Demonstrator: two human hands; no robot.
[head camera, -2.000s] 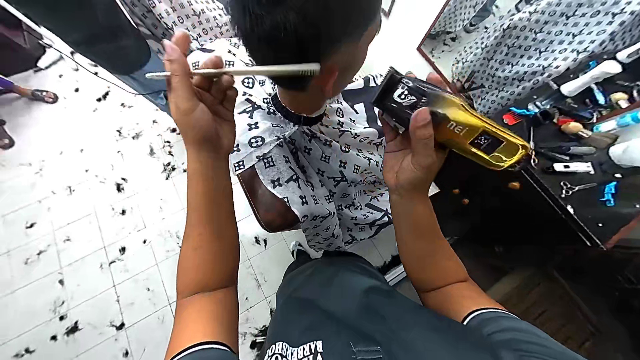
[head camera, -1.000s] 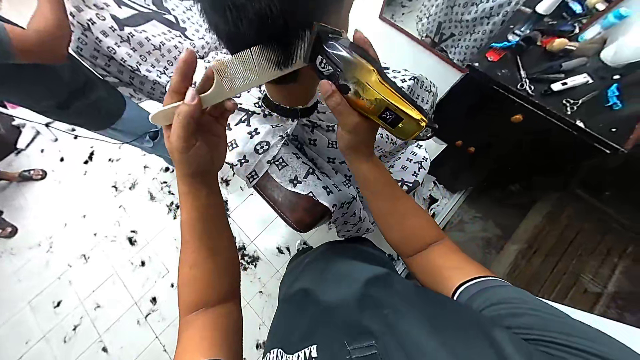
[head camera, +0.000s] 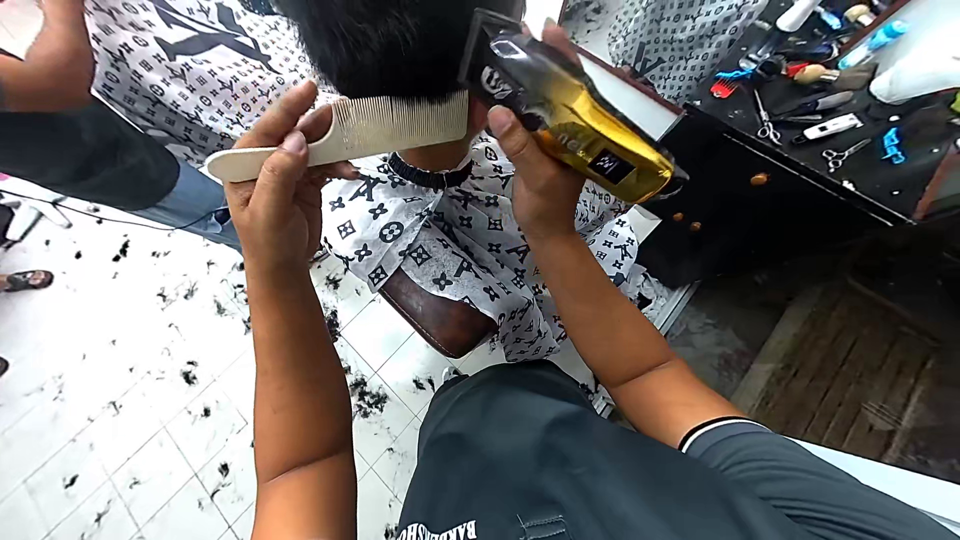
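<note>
My left hand (head camera: 281, 176) grips the handle of a cream-coloured barber's comb (head camera: 397, 127), its teeth pointing up into the lower edge of a seated person's dark hair (head camera: 375, 45). A gold and black hair clipper (head camera: 577, 112) is held in my right hand (head camera: 544, 165), its blade end up and left, close beside the hair and the comb's right end. Whether the blade touches the hair cannot be told. A white cape (head camera: 457, 232) with a black pattern covers the seated person, with a black band (head camera: 427, 176) around the neck.
A brown chair pad (head camera: 439, 315) shows under the cape. On the right, a black counter (head camera: 810, 165) holds scissors (head camera: 845, 155), brushes and several small tools. Another person's arm (head camera: 49, 60) and a second patterned cape (head camera: 187, 60) are at upper left. Cut hair lies on the tiled floor (head camera: 187, 450).
Two seconds ago the comb was edge-on and the clipper apart from the hair. Both came to the head. Since one second ago, the comb has turned closer to level.
</note>
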